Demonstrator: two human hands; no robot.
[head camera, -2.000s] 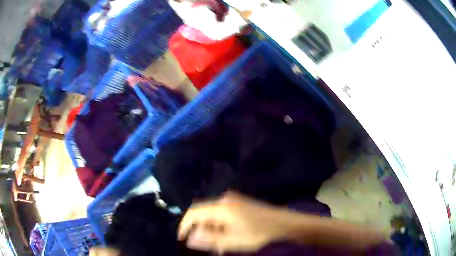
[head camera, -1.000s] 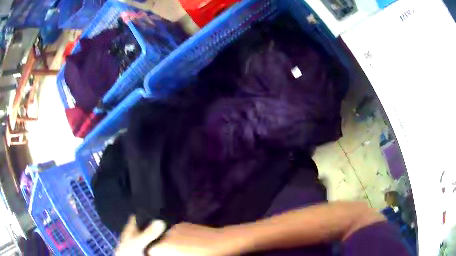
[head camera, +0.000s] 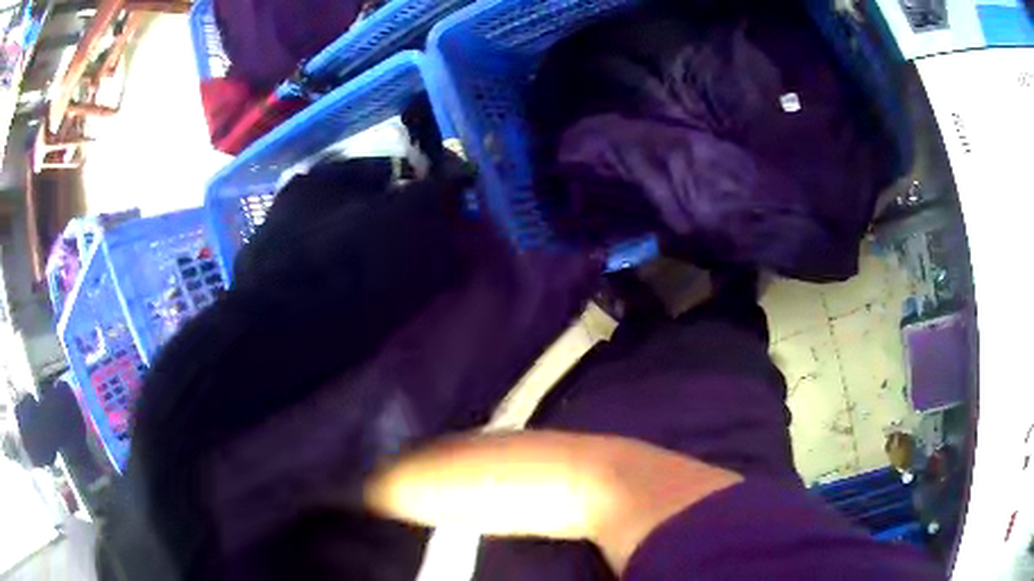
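Note:
A large heap of dark black and purple garments spreads from the left blue basket down to the bottom left, near my body. My right hand reaches in from the lower right in a purple sleeve. It is badly blurred at the heap; its fingers cannot be made out, so its hold is unclear. My left hand is not in view. A second blue basket holds more dark purple garments with a small white label.
The white machine table runs down the right side. Another blue crate stands at the left, and a basket with purple and red cloth at the upper left. A pale strap or band crosses my purple-clad lap. Tiled floor shows.
The dark garments have shifted from the right basket towards my lower left, baring its near rim and the pale band. My right arm remains across the bottom. The view has shifted.

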